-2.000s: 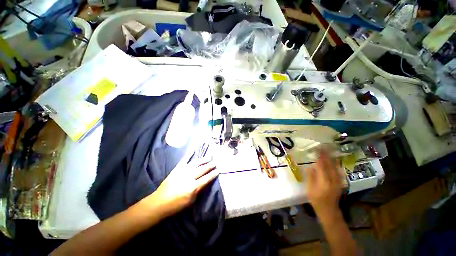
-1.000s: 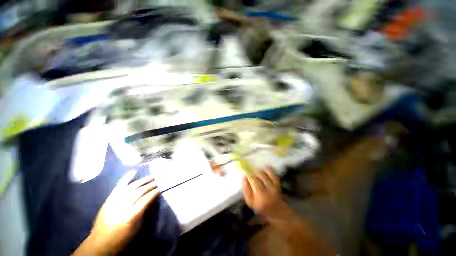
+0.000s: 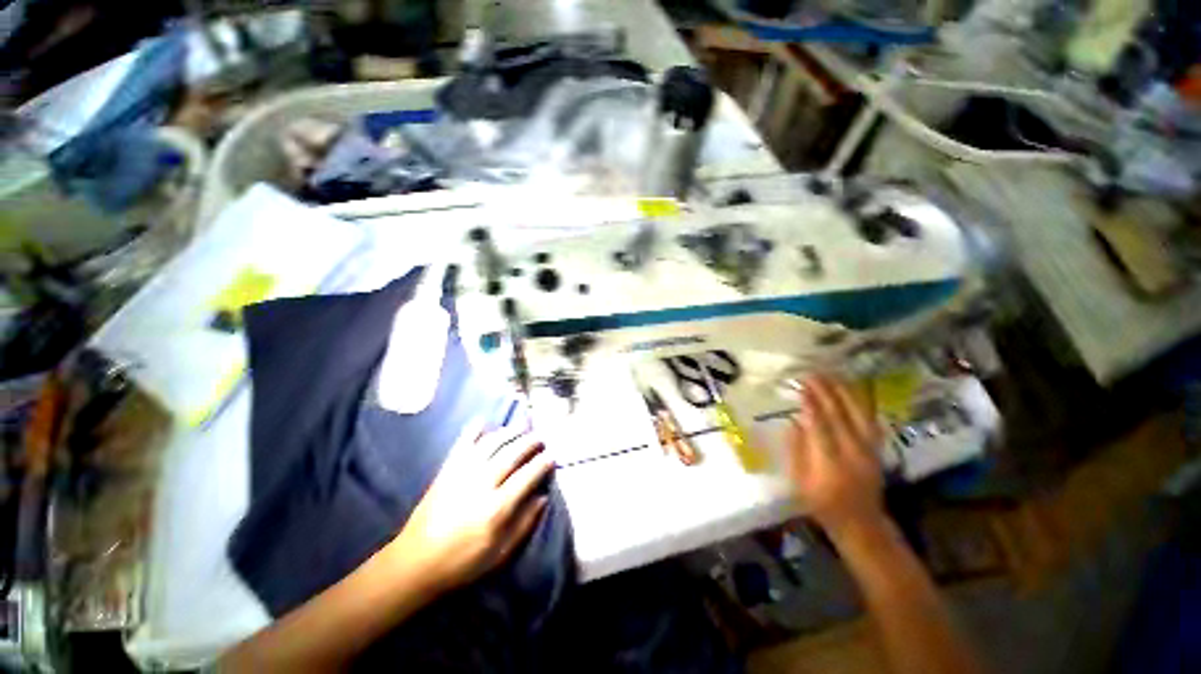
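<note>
Dark navy cloth (image 3: 329, 461) lies wide on the white table and hangs over its front edge. My left hand (image 3: 481, 500) rests flat on the cloth's right part, just in front of the needle area (image 3: 553, 382) of the white sewing machine (image 3: 790, 250). Glare washes out the cloth near the needle. My right hand (image 3: 836, 448) is at the right of the table below the machine head, fingers raised and slightly apart; blur hides whether it touches or holds anything small. Orange snips (image 3: 674, 437), black-handled scissors (image 3: 698, 375) and a yellow-handled tool (image 3: 740, 437) lie between my hands.
An accessory tray (image 3: 942, 435) with small parts is at the table's right end. Paper sheets (image 3: 198, 303) lie at the left. Behind the head stand a silver cylinder with dark top (image 3: 674, 145) and crumpled clear plastic (image 3: 580, 125). A cluttered tray (image 3: 106, 487) is far left.
The view swung right, then back left. My left hand stays on the cloth. My right hand, near the yellow tool a second ago, now shows right of it with fingers raised.
</note>
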